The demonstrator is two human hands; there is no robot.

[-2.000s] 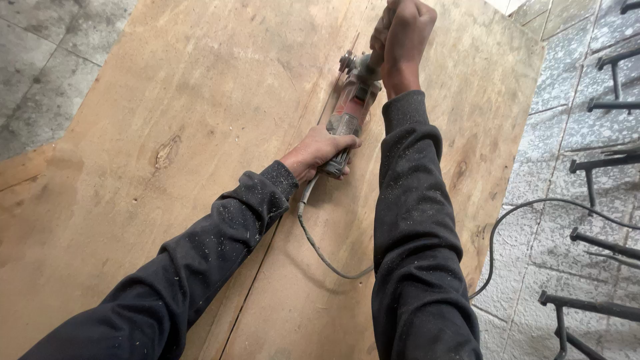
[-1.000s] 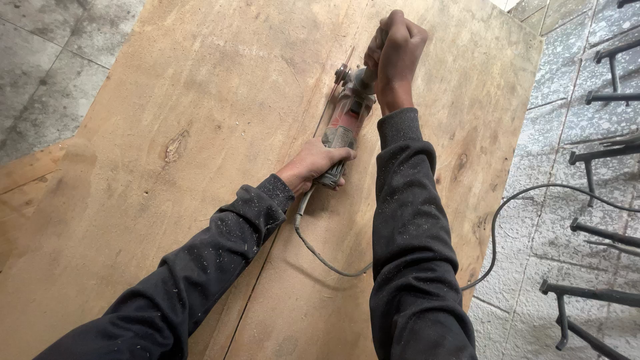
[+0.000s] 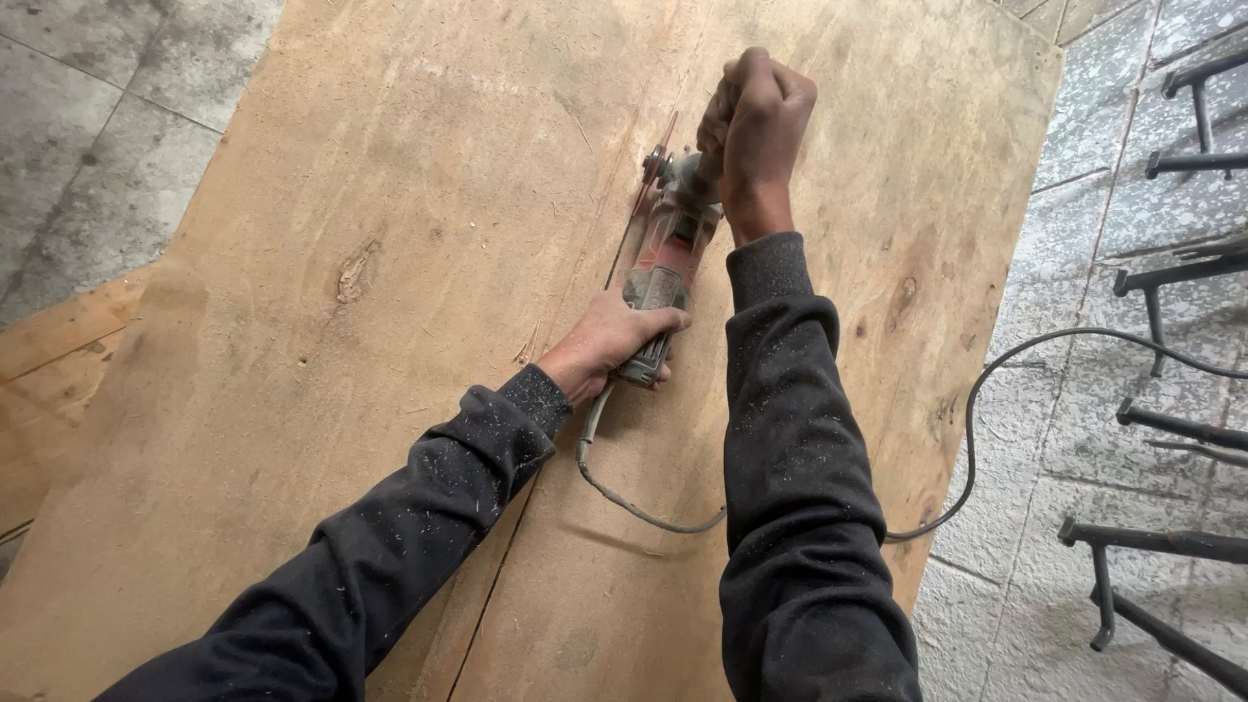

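An angle grinder (image 3: 671,258) with a red and grey body stands over a plywood sheet (image 3: 419,244), its thin disc edge-on along a dark straight cut line. My left hand (image 3: 617,336) is wrapped around the rear of the grinder's body, near where the cord comes out. Closed in a fist, my right hand (image 3: 765,127) grips the side handle by the tool's head; the fingers cover most of that handle. Behind the tool, the cut (image 3: 497,585) runs toward the bottom of the view. Fine sawdust lies on the sheet and on both dark sleeves.
The grinder's cord (image 3: 965,458) loops under my right forearm and off over the right edge of the plywood. Several dark metal frames (image 3: 1160,536) stand at the right, over pale speckled paving. A wooden board (image 3: 68,331) shows at the left, beside grey floor tiles (image 3: 146,156).
Both hands and the grinder have moved a little back along the cut line, toward me. Both grips look the same as before.
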